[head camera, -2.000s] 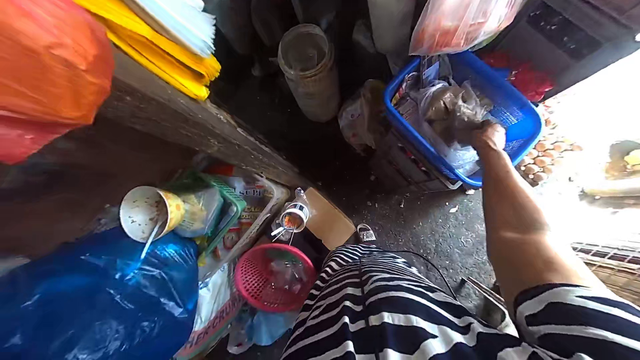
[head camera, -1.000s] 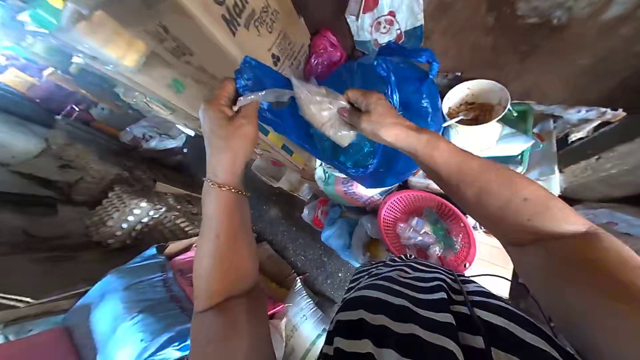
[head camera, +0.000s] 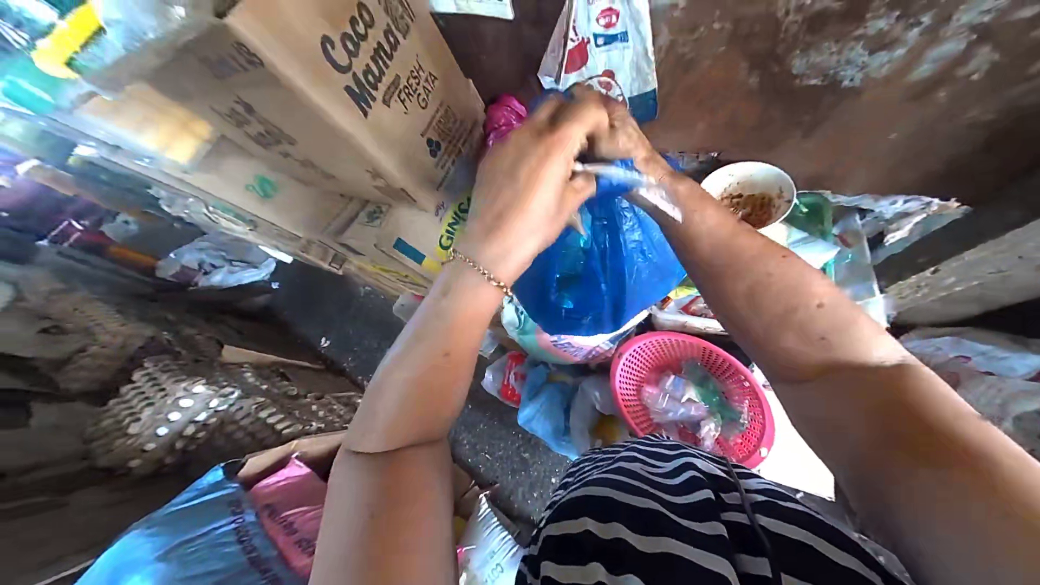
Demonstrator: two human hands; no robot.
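A blue plastic bag (head camera: 601, 268) bulges just under both hands, resting on a printed sack (head camera: 561, 345). My left hand (head camera: 536, 179), with a chain bracelet at the wrist, is over the bag's top with bent fingers; a thin clear plastic strip (head camera: 626, 175) passes from it toward the right wrist. My right hand (head camera: 609, 126) meets the left one at the bag's gathered top edge, its fingers partly hidden behind the left. The grip of each hand is blurred. The clear bag of pale contents seen earlier is hidden.
Cardboard cartons (head camera: 366, 89) are stacked at the left. To the right stands a cup with brown remains (head camera: 751, 199). A pink plastic basket (head camera: 691, 345) holds plastic scraps near the striped clothing. A perforated metallic-looking sheet (head camera: 179, 406) lies lower left, by a blue bag (head camera: 195, 528).
The view has swung from the blue basket to the cartons. Since one second ago, my hands have come together at the top of the blue bag, and the pale-filled clear bag has gone from sight.
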